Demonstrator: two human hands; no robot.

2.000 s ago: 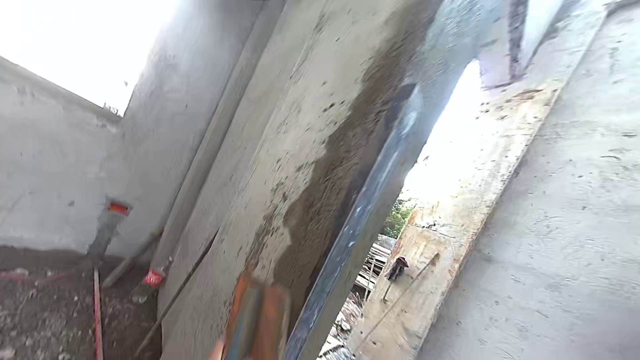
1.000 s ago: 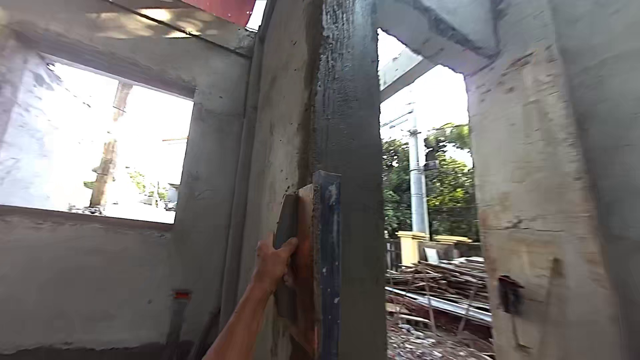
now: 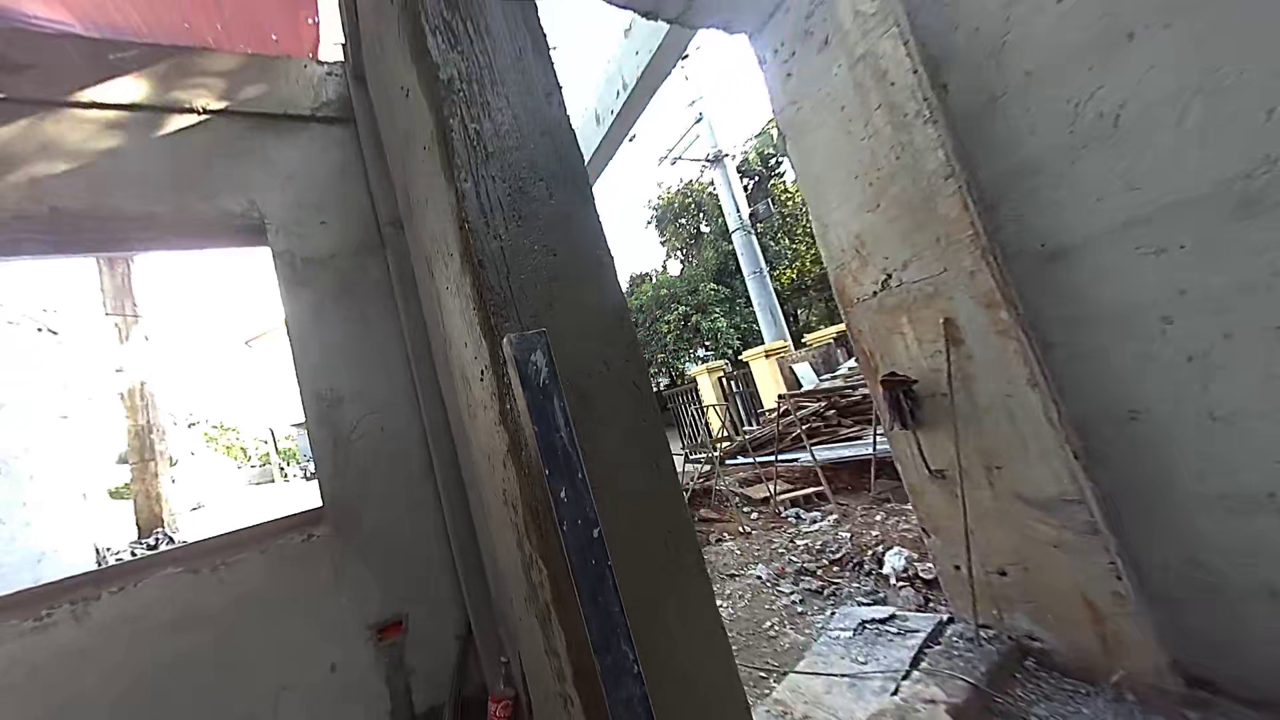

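Observation:
Neither my left hand nor my right hand shows in the head view now. A long dark straightedge (image 3: 572, 520), spotted with pale mortar, stands along the corner of a plastered concrete column (image 3: 560, 250). Its top end is at about mid-height of the view and its lower end runs out of the bottom edge. What holds it there is hidden. The column face is grey and looks damp and streaked near its top.
On the left is a wall with a window opening (image 3: 295, 400) and a red electrical box (image 3: 390, 630). A bottle (image 3: 502, 700) stands low beside the column. Right of the opening rises another concrete column (image 3: 930, 300); rubble (image 3: 820, 550) and stacked wood (image 3: 820, 420) lie outside.
A hand with a wooden-backed tool was at the column beside the straightedge one second ago; it is out of view now. The view has tilted.

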